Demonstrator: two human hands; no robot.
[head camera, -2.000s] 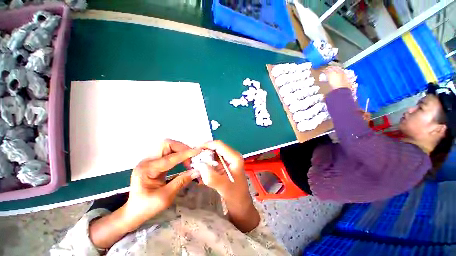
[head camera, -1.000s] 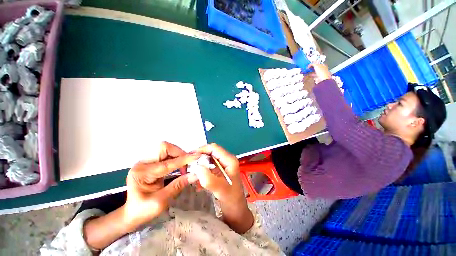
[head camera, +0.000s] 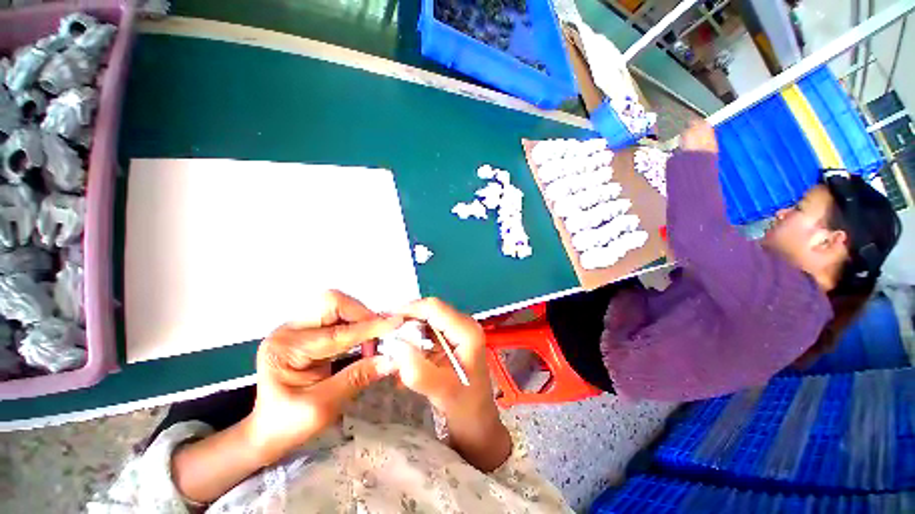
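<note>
My left hand and my right hand meet at the lower middle, in front of my body. Between their fingertips is a small whitish moulded piece, partly hidden by the fingers; both hands grip it. A thin pale stick lies across my right hand, pointing down to the right. The hands are above the near edge of the bench, by the lower right corner of the white sheet.
A pink tray of grey castings stands at left. Loose white pieces lie on the green bench. A brown board holds rowed white pieces. A neighbour in purple sits at right, by a red stool. A blue tray is behind.
My hands stay together on the piece, with only slight finger shifts. The neighbour's arm has drawn back from the small blue box and is now raised. The view has shifted slightly.
</note>
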